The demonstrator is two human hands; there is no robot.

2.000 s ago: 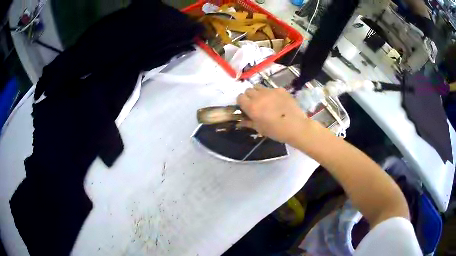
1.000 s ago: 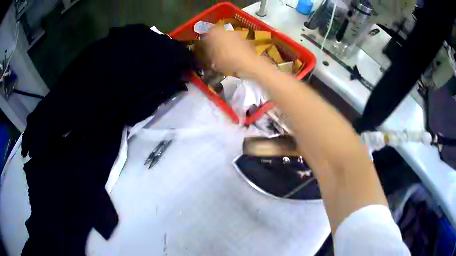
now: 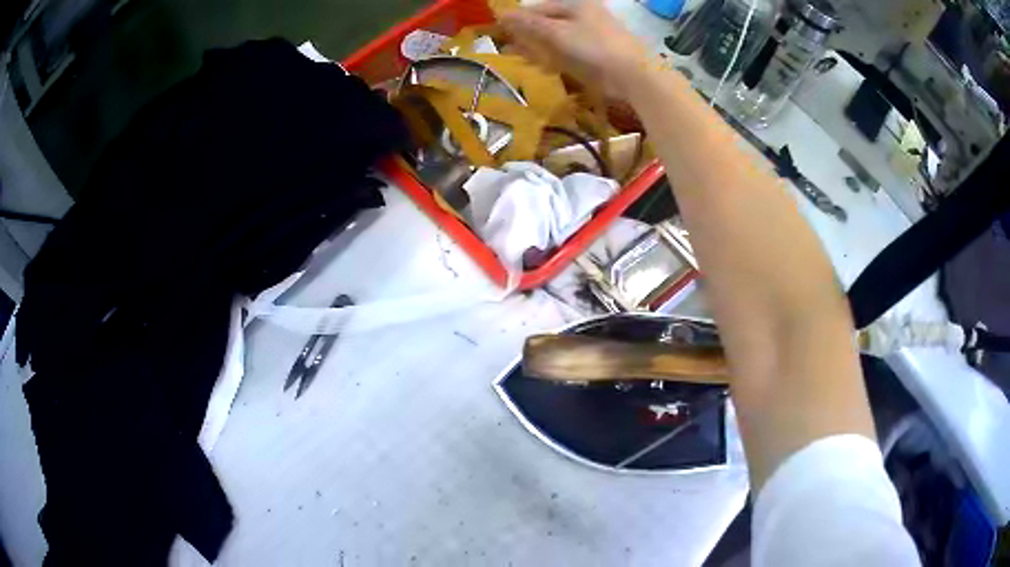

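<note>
My right hand (image 3: 570,42) is over the back of the red basket (image 3: 465,246), at the yellow strips (image 3: 498,98); its fingers are small and blurred, so I cannot tell what they grip. White cloth (image 3: 535,208) lies in the basket's front corner. The iron (image 3: 620,415) rests on the padded table below my forearm, its wooden handle free, its tip pointing left. Black fabric pieces (image 3: 166,277) are heaped at left. Dark thread snips (image 3: 318,346) lie between the fabric and the iron. My left hand is not in view.
A metal iron rest (image 3: 653,269) stands between basket and iron. The wrapped iron cord (image 3: 919,334) runs right. A glass bottle (image 3: 781,64) and dark tools (image 3: 808,183) are on the white table at upper right. A dark strap-like shape crosses the right edge.
My right hand has let go of the iron and moved up to the basket, then toward its back. The yellow strips have shifted. The snips now show on the table.
</note>
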